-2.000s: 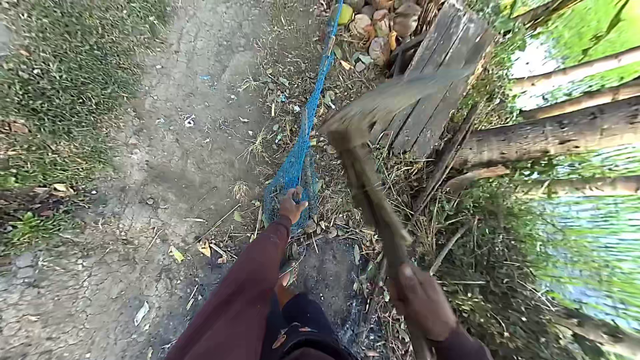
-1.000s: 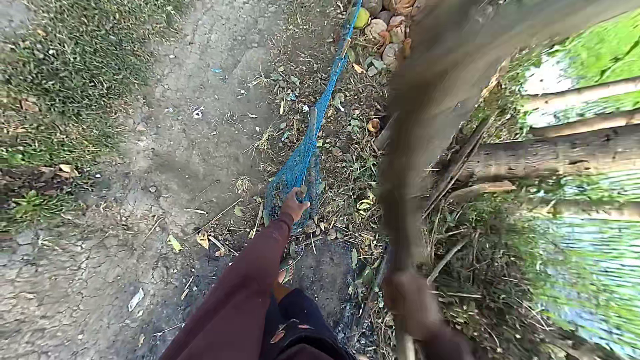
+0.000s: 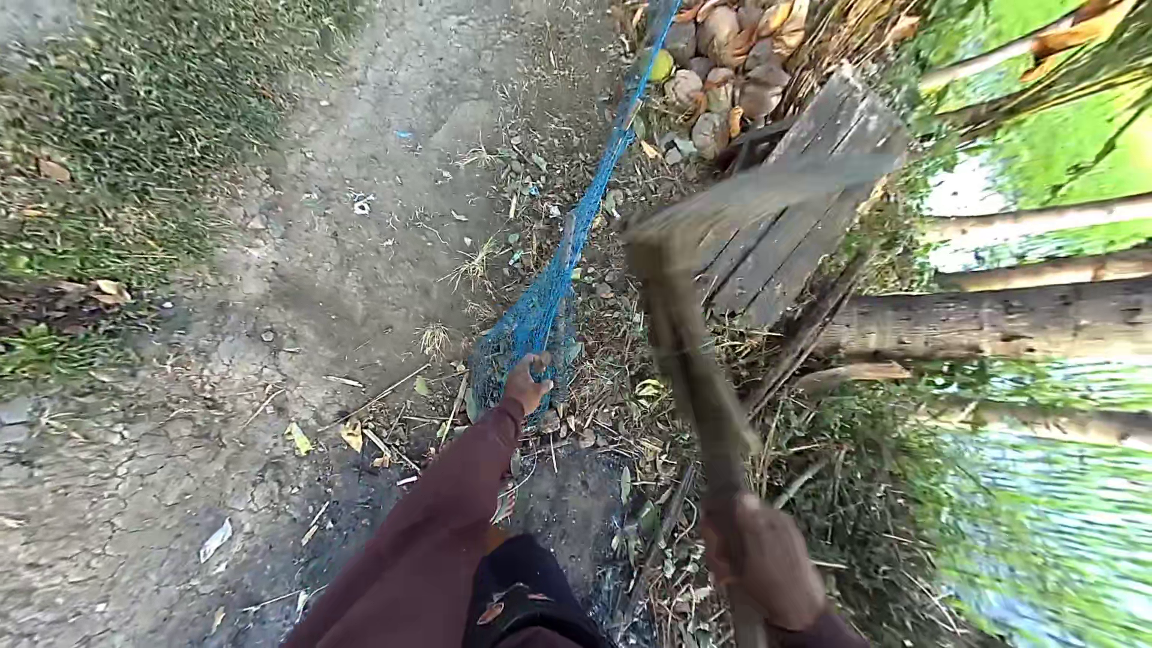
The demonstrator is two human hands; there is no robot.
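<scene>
Low at the right, my right hand is closed round the wooden handle of a hoe-like tool. Its blurred blade extends rightward from the handle's upper end, in front of grey planks; the exact tool type is hard to tell. My left hand grips blue netting near the middle of the view. From that hand the netting runs taut up to the top edge, bunched wide near the hand and narrow farther off. A thin stick lies along it.
Coconut husks are heaped at the top, beside a green round fruit. Weathered planks lean at the right, near a tree trunk. Dry leaves and twigs cover the ground by the net. A cracked dirt path and grass lie left.
The tool in my right hand was large and close across the upper right a second ago; now it is lower and farther from the view. My left hand keeps its hold on the netting.
</scene>
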